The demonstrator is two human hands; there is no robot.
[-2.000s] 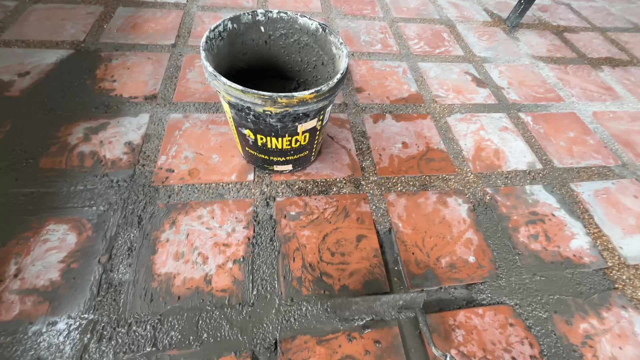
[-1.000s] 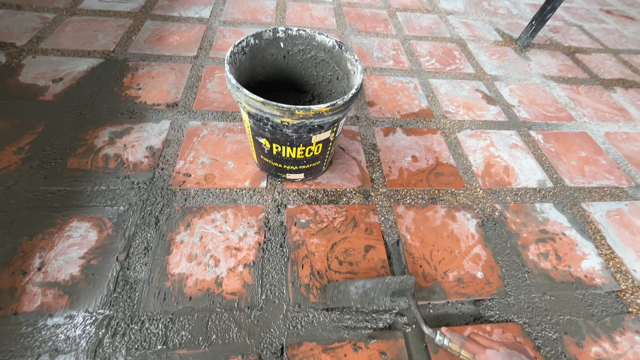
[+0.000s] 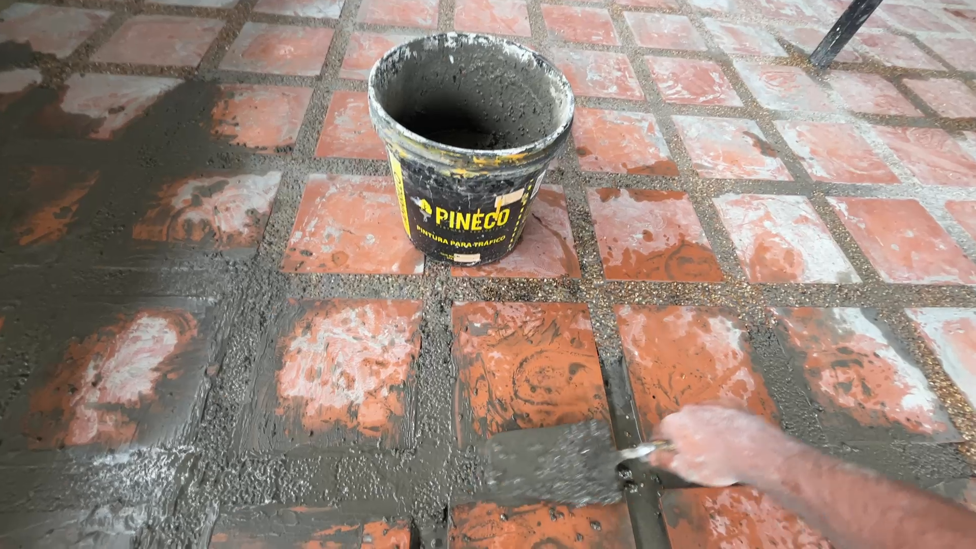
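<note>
My right hand [image 3: 713, 446] reaches in from the lower right, closed around the handle of a trowel [image 3: 557, 463]. The trowel's flat blade, coated in wet grey mortar, lies over a mortar-filled joint between terracotta tiles, blurred a little by motion. Just above the blade is a terracotta tile [image 3: 530, 366] smeared with grey. Beyond it a black plastic bucket [image 3: 469, 183] with yellow lettering stands upright on the tiles, its inside coated with grey mortar. A dark wet groove [image 3: 619, 393] runs beside the trowel. My left hand is out of view.
Wet grey mortar [image 3: 229, 358] covers joints and tile edges at the left and front. Joints farther back show gravel [image 3: 686, 291]. A dark metal leg [image 3: 845, 32] rests on the floor at the back right. More tiles [image 3: 900, 240] spread to the right.
The trowel, not visible two seconds ago, has come in and moved left along the joint. My right hand on its handle is now plainly in view.
</note>
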